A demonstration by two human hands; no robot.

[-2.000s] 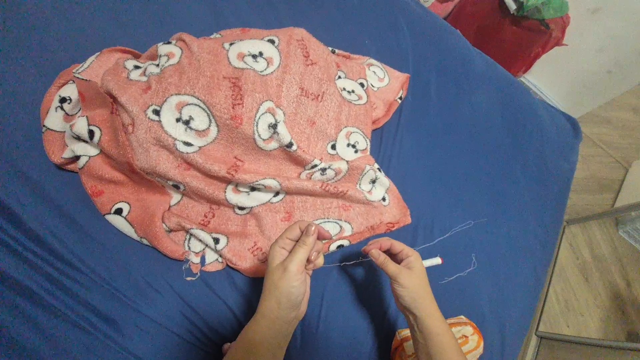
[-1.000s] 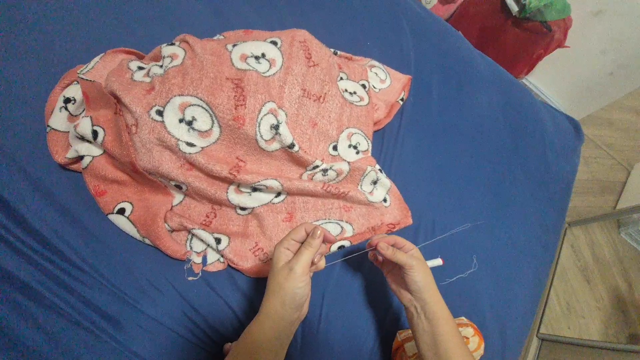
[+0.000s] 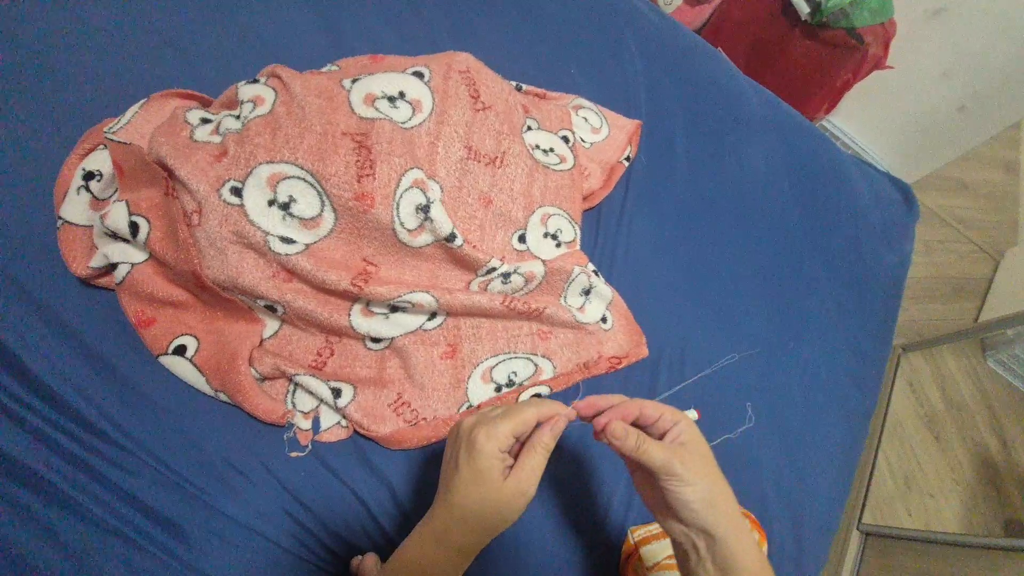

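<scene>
Pink fleece fabric [image 3: 320,264] with printed bear faces lies rumpled on a blue sheet. Just below its lower right edge, my left hand [image 3: 504,456] pinches a fine thread between thumb and forefinger. My right hand [image 3: 656,456] is close beside it, its fingertips pinched on the same thread; whether a needle is there is too small to tell. A pale thread [image 3: 704,374] trails over the sheet to the upper right. Partly hidden behind my right hand is a white object with a red end [image 3: 694,414], and a loose thread end [image 3: 744,424] curls beside it.
An orange and white striped cloth item [image 3: 652,548] sits under my right forearm. A red fabric item [image 3: 792,56] with green on it lies beyond the upper right edge of the blue sheet [image 3: 760,240]. A metal-framed piece [image 3: 888,432] stands over the wooden floor at the right.
My hands have come closer together, fingertips nearly meeting. The stretch of thread drawn out between them a second ago is now short, with a small loop above the fingers.
</scene>
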